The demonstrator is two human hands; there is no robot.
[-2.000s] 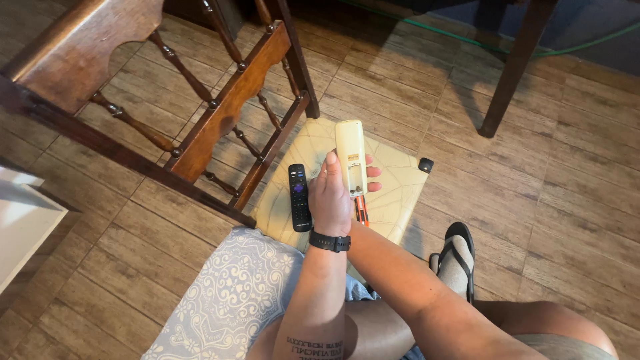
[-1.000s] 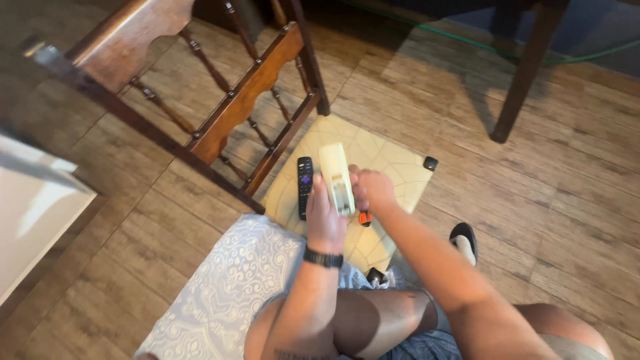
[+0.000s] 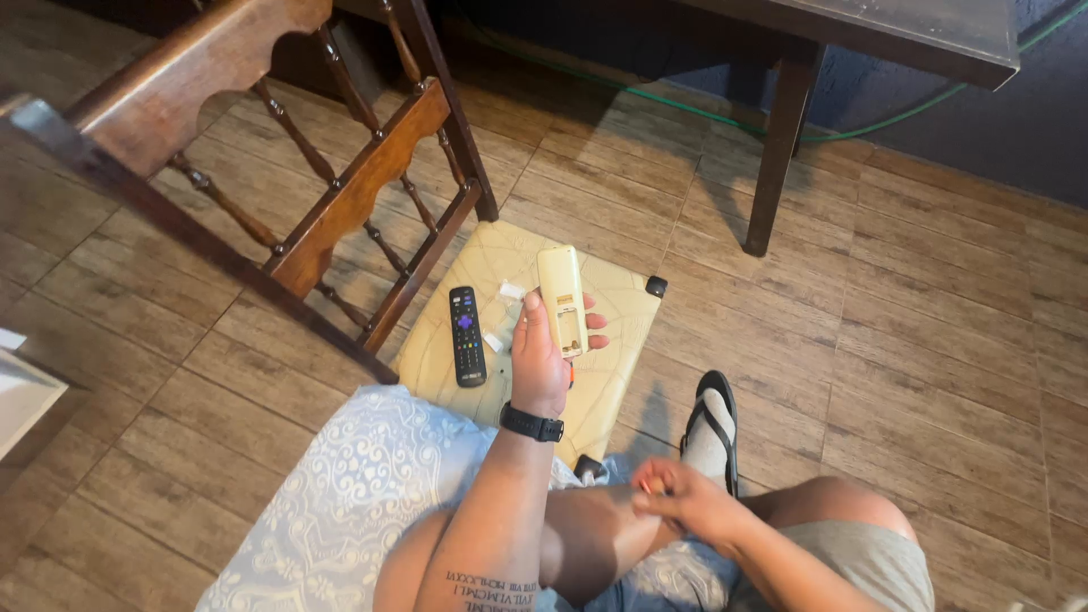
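Note:
My left hand [image 3: 544, 348] holds a cream-coloured remote control [image 3: 561, 280] with its back up and its battery compartment uncovered; the compartment looks empty of batteries. Over my thigh is my right hand [image 3: 680, 501], fingers curled, with something small and reddish at the fingertips, too blurred to name. A black remote control [image 3: 467, 336] with a purple pad lies on the chair's cream seat [image 3: 625, 340]. Small white pieces [image 3: 511, 291] lie between it and my left hand. An orange item [image 3: 571, 374] shows partly from behind my left hand.
The chair's wooden back [image 3: 357, 204] rises at the left. A dark table [image 3: 892, 34] with its leg stands at the upper right, a green cable [image 3: 850, 134] behind it. Patterned fabric [image 3: 365, 493] lies at the lower left. A foot in a black flip-flop [image 3: 712, 425] rests on the tiled floor.
My right hand has moved away from the cream remote, down and to the right over my thigh. My left hand still holds the remote. White pieces now show on the seat.

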